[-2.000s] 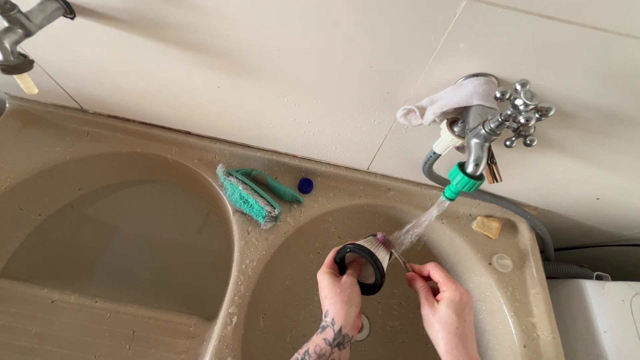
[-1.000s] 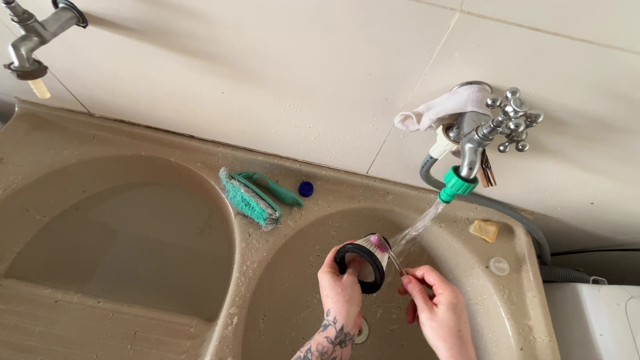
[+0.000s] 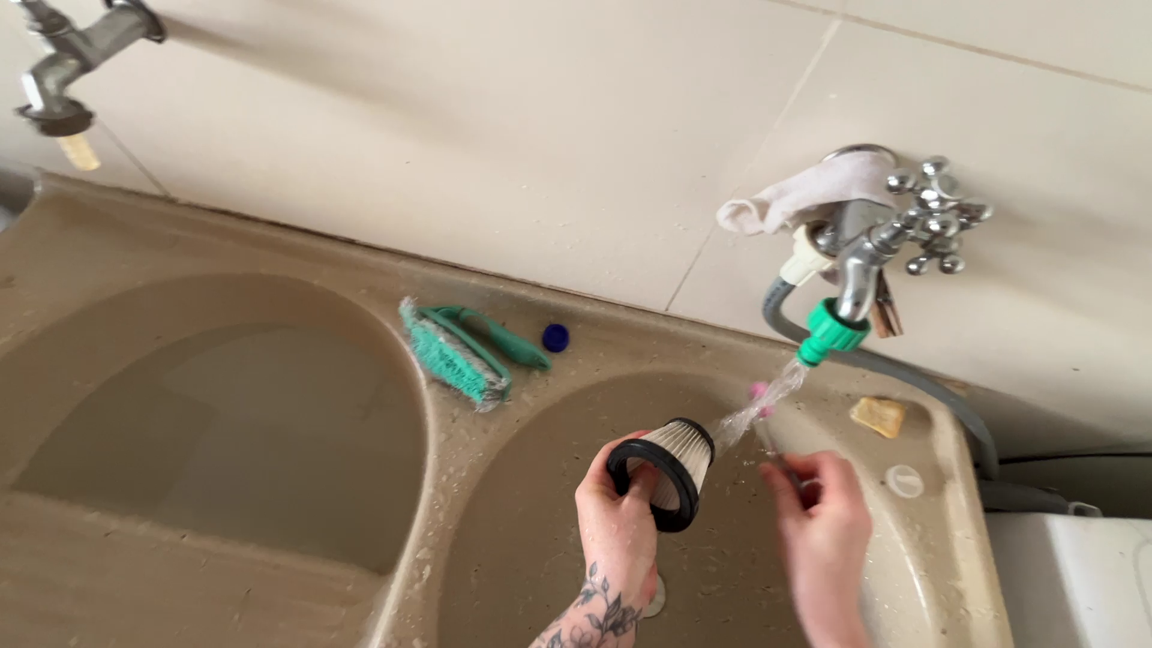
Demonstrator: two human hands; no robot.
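Note:
My left hand (image 3: pixel 621 513) holds a cone-shaped pleated filter (image 3: pixel 681 450) by its black rim, the wide end facing me, over the right sink basin (image 3: pixel 531 504). Water (image 3: pixel 760 405) runs from the green hose connector (image 3: pixel 832 331) on the chrome tap (image 3: pixel 861 270) down to the filter's narrow end. In my right hand (image 3: pixel 821 513) is the thin handle of a small brush; its pink head (image 3: pixel 761 396) is at the stream, apart from the filter. The brush is partly blurred, so its kind is hard to tell.
On the ledge between basins lie a green scrubbing brush (image 3: pixel 459 355) and a blue cap (image 3: pixel 555 337). A yellowish soap piece (image 3: pixel 878 417) and a clear round cap (image 3: pixel 904 481) lie on the right rim. The left basin (image 3: pixel 225 432) holds water. A second tap (image 3: pixel 67 72) is at upper left.
The small brush's pink head was against the filter's pleats; it has moved off to the right, into the stream. My right hand has turned with it. The left hand keeps the filter.

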